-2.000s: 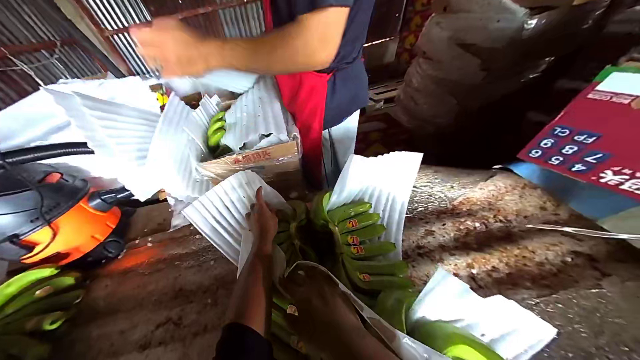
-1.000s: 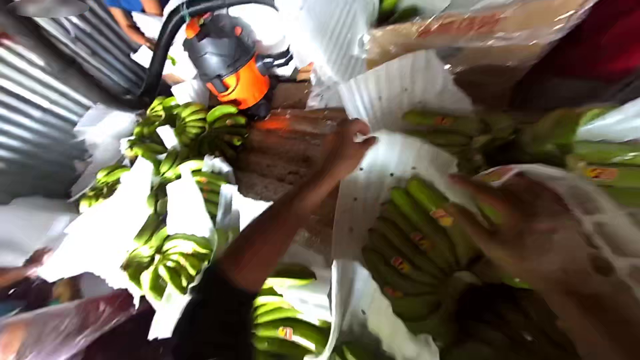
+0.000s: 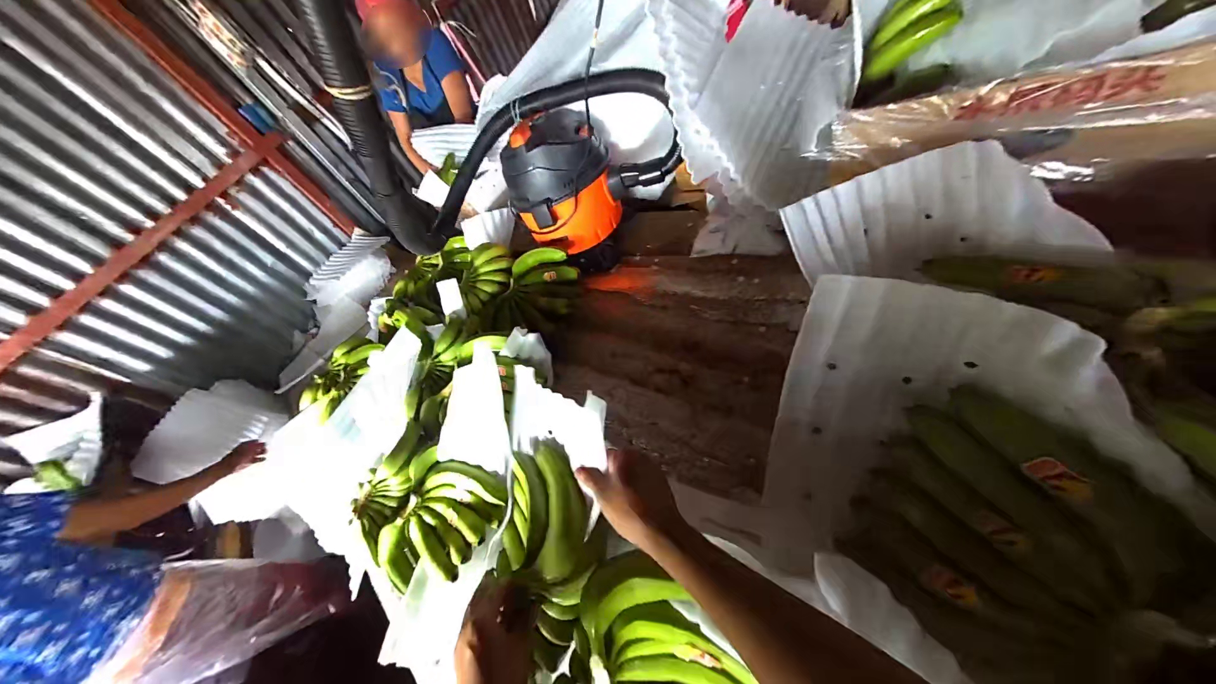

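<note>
Low in the middle, my left hand [image 3: 496, 629] is closed around the lower end of a bunch of green bananas [image 3: 551, 522]; its fingers are in shadow. White padding sheet [image 3: 560, 413] lies against the top of that bunch, and the fingertips of my right hand [image 3: 632, 499] pinch its right edge. More green bananas [image 3: 665, 627] with a sticker lie below my right forearm. Left of my hands, another bunch [image 3: 442, 518] rests between white sheets. At the right, a shaded, stickered bunch [image 3: 1016, 513] lies on a perforated white sheet [image 3: 855, 380].
An orange and black vacuum cleaner [image 3: 570, 190] with a black hose stands at the back, beyond piled bananas [image 3: 484, 285]. A co-worker's hand [image 3: 245, 456] reaches in at left; another person [image 3: 427, 81] is behind. A plastic-wrapped carton [image 3: 1026, 109] is upper right. Corrugated metal wall [image 3: 171, 190] at left.
The view has swung left. My hands have left the shaded, stickered bunch and its sheet, and are now at a bunch among the pile to the left.
</note>
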